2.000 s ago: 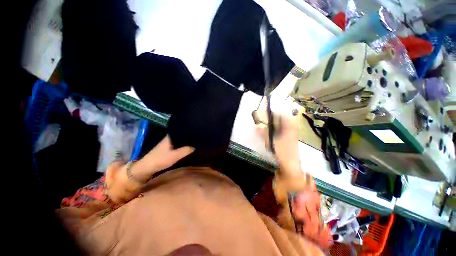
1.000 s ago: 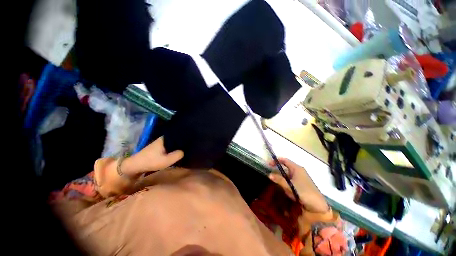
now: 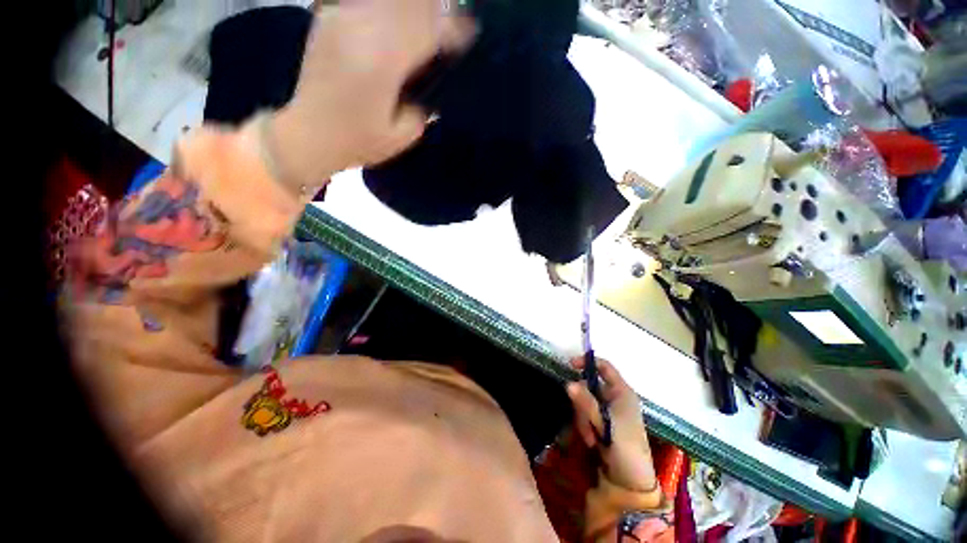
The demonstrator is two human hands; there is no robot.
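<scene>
Black garment pieces point(image 3: 530, 117) lie overlapping on the white sewing table, left of the machine. Another black piece point(image 3: 255, 64) lies at the upper left. My left hand point(image 3: 366, 90) is large and blurred, raised over the left part of the table against the black cloth; whether it grips any cloth I cannot tell. My right hand point(image 3: 610, 414) holds the fabric shears point(image 3: 589, 318) by their dark handles near the table's front edge. The silver blades point away from me, their tips by the lower edge of a black piece.
The cream sewing machine point(image 3: 742, 212) stands at the right, with black-handled snips point(image 3: 716, 361) beside it. A dark flat rectangle point(image 3: 806, 440) lies near the table edge. A blue basket point(image 3: 318, 308) with white bags is below the table at left. Clear plastic bags point(image 3: 832, 106) lie behind the machine.
My left hand has moved from the near edge up over the table. The black piece it held at the near edge is no longer there. The shears now point more straight away from me.
</scene>
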